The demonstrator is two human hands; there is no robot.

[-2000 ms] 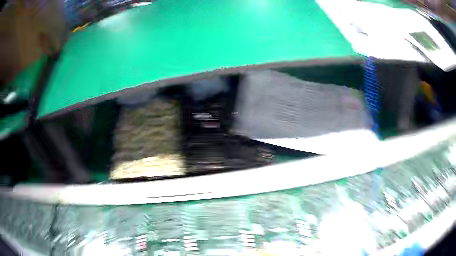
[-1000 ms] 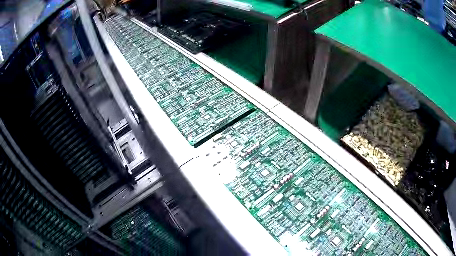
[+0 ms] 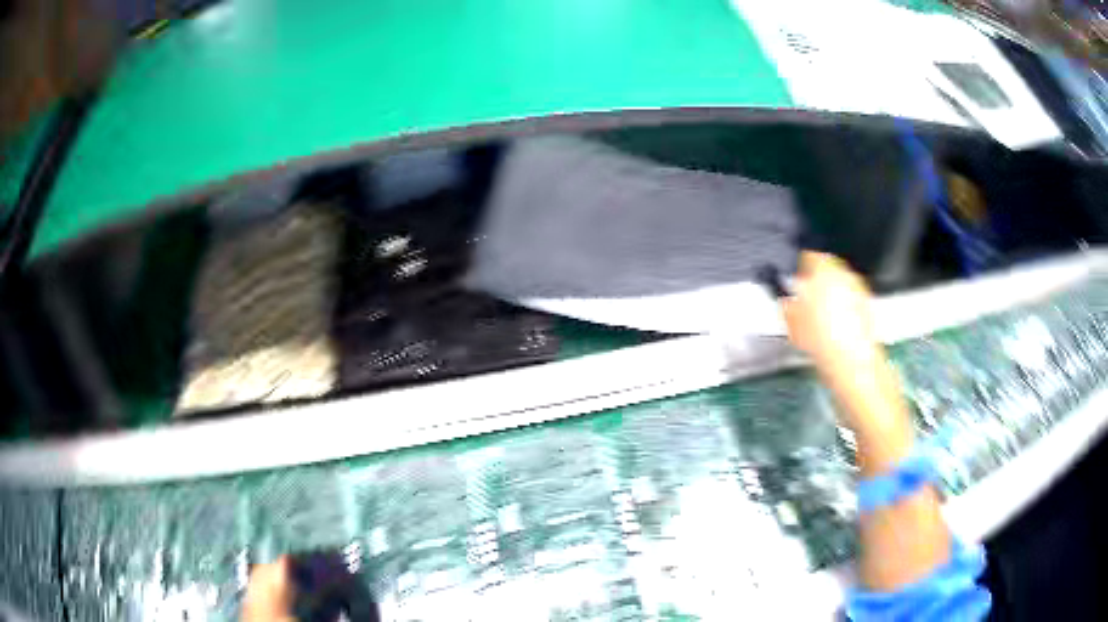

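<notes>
A large work sheet [image 3: 644, 237] lies under the green shelf, grey in shadow with a bright white lower edge. My right hand [image 3: 832, 304] reaches over the boards to its lower right corner and is closed on that edge, a black finger cot over the paper. A blue strap is on the wrist and a light blue sleeve shows below. My left hand [image 3: 273, 592] is low over the boards, cut off by the bottom edge and blurred, with black finger cots; its grip cannot be told. Green circuit boards [image 3: 547, 486] run across below, blurred.
The white conveyor rail [image 3: 437, 419] lies between boards and bins. Under the green shelf [image 3: 437, 73] are a bin of cream components [image 3: 261, 310] and one of dark components [image 3: 425, 298]. White posted sheets [image 3: 899, 61] lie on the shelf. A blue cord [image 3: 936, 194] hangs at right.
The view has swung back right from along the conveyor to the bins and sheet. Both my hands have come into view, the right at the sheet's corner.
</notes>
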